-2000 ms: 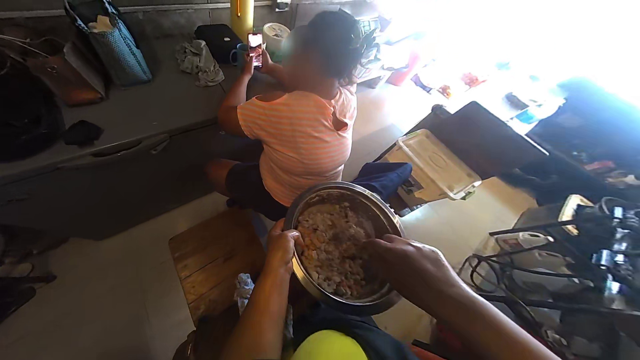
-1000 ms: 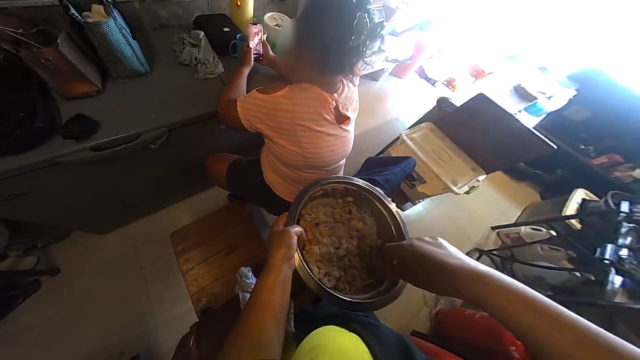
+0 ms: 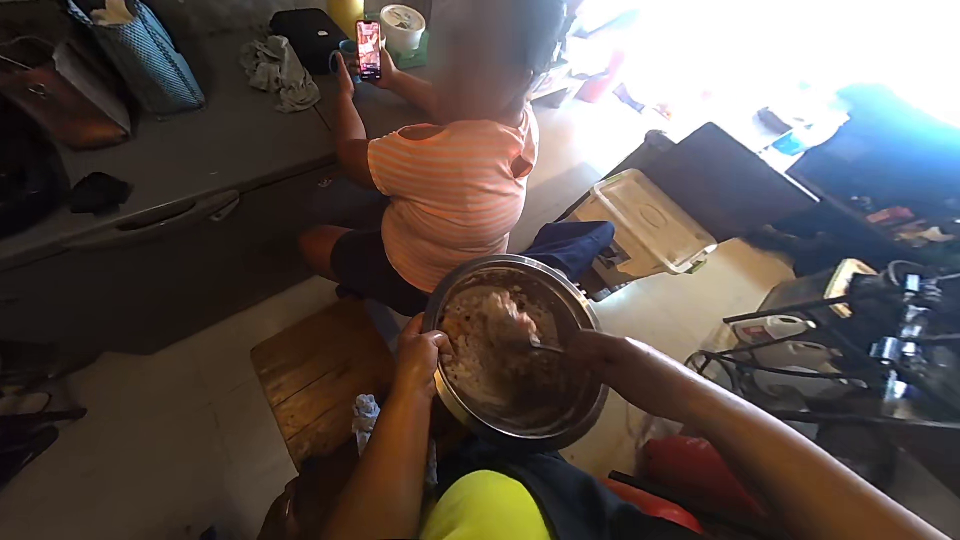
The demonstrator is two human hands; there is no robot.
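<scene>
A round metal bowl [image 3: 517, 262] is held over my lap, tilted a little, with a lumpy pale-brown food mixture [image 3: 480, 360] in it. My left hand [image 3: 421, 351] grips the bowl's left rim, thumb on the rim's edge. Over the right rim, my right hand [image 3: 604, 360] is closed on the handle of a metal spoon or similar utensil [image 3: 546, 347]. The utensil's far end is in the mixture, where a raised lump looks blurred.
A seated person in a striped shirt [image 3: 457, 195] is just beyond the bowl, holding a phone [image 3: 369, 51]. A wooden stool or board [image 3: 322, 375] lies left, a lidded plastic box [image 3: 652, 221] right. A dark metal rack [image 3: 787, 367] with plastic jugs stands at far right.
The mixture has shifted in the bowl, with a lump now raised near the utensil. The utensil's metal handle now shows between my right hand and the food. My left hand stays on the rim.
</scene>
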